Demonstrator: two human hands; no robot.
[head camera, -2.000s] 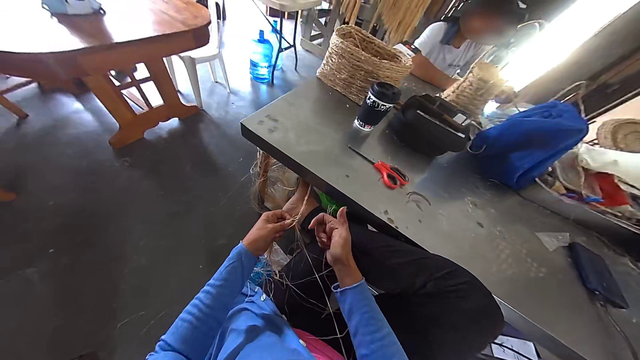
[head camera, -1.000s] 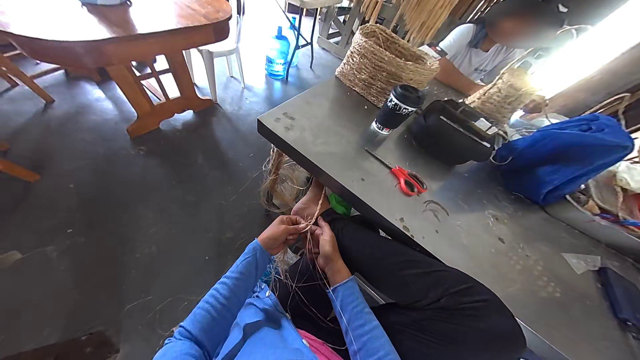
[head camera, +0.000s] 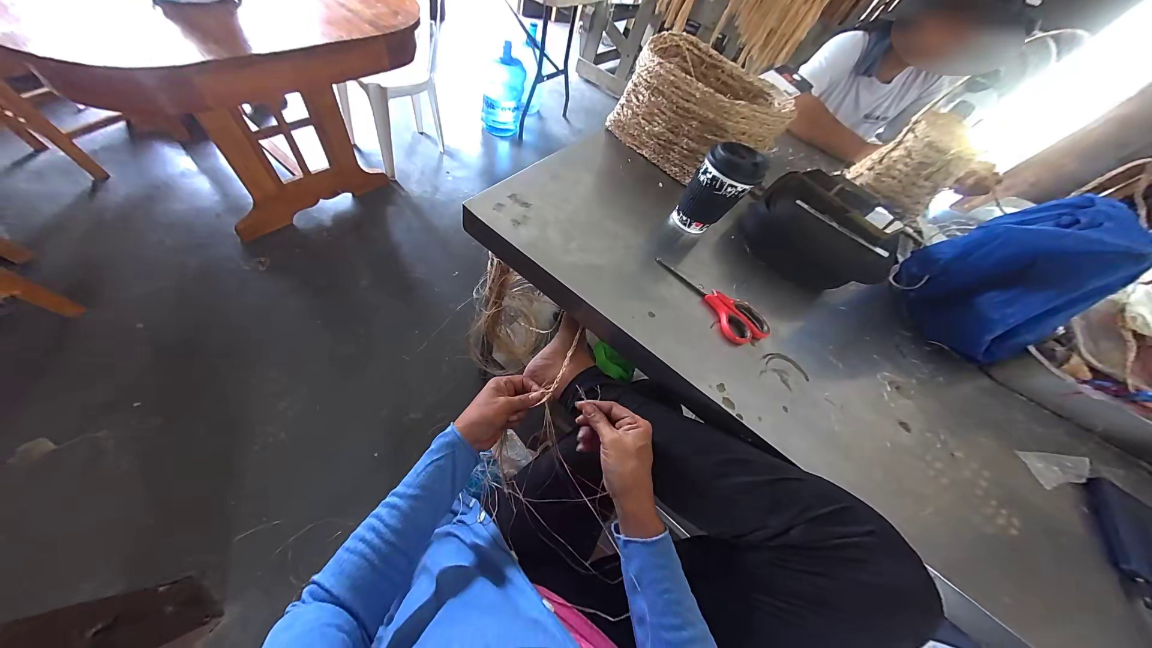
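My left hand pinches the lower end of a thin braid of plant fibre, above my lap. The braid runs up toward my bare foot, beside the table edge; whether it is tied there I cannot tell. My right hand is a little to the right, thumb and forefinger closed on a thin fibre strand. Loose strands hang from the braid over my dark trousers. A bundle of fibre lies under the table corner, partly hidden.
On the grey table lie red-handled scissors, a lidded cup, a woven basket, a black case and a blue bag. A person sits across it, hands at another woven piece.
My hands were close together at the braid a second ago; now the right one is apart from the left, to the right. The left keeps its pinch on the braid.
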